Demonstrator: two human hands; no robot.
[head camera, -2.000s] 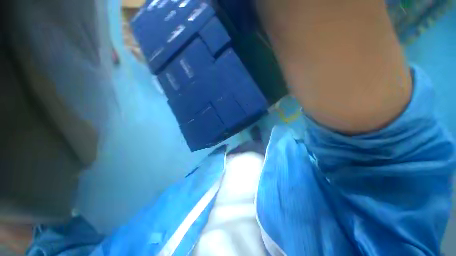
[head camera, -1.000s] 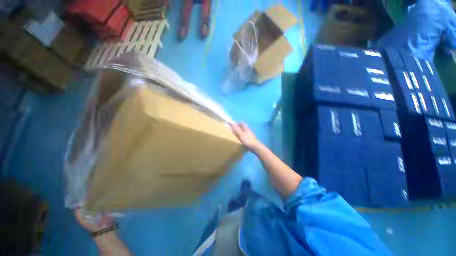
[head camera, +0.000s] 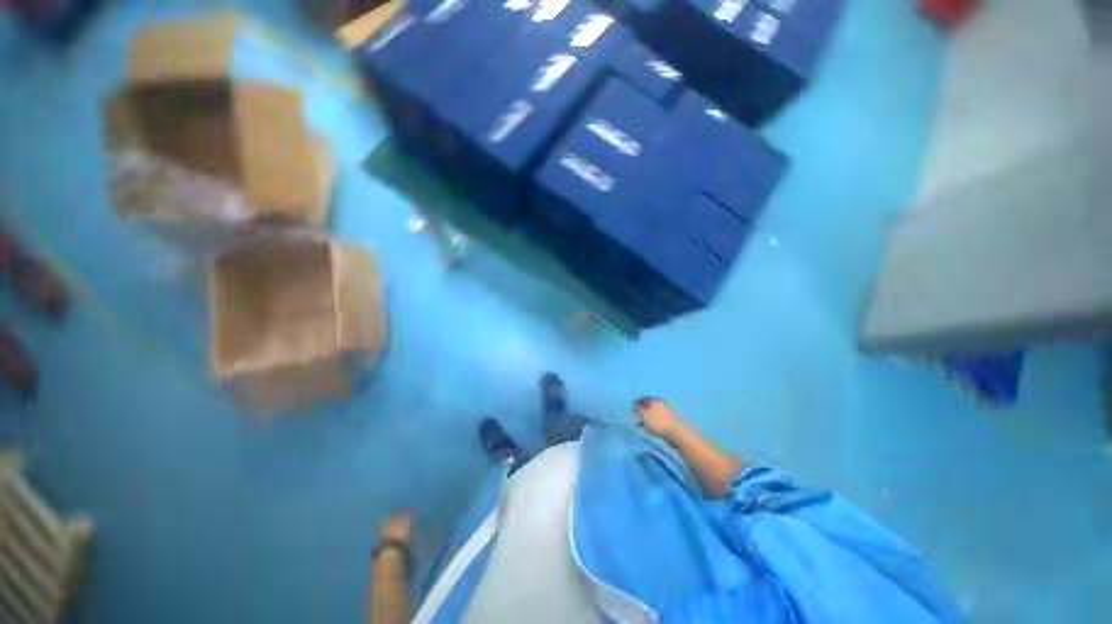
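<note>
An open brown carton (head camera: 360, 299) stands on the blue floor, ahead and to the left of me. Another open carton (head camera: 271, 134) lies against it, with crinkled clear film (head camera: 183, 195) spilling out. My left hand (head camera: 396, 531), with a dark wristband, hangs low by my side. It is blurred, touches no carton, and its finger pose is unclear. My right hand (head camera: 655, 418) is in front of my body, empty, with its fingers loosely bent. Dark blue product boxes (head camera: 659, 183) with white labels are stacked on a green-topped table (head camera: 537, 262) ahead.
More blue boxes (head camera: 756, 49) stand behind the nearest stack. A grey surface (head camera: 1000, 268) is at the right, with a blue item (head camera: 990, 375) under its edge. A pale pallet (head camera: 37, 536) is at the lower left. A red thing (head camera: 949, 10) shows at the top right.
The carton that both hands held with its film has left my hands; a second open carton now stands beside the one on the floor. My view has turned, and both hands have dropped towards my body.
</note>
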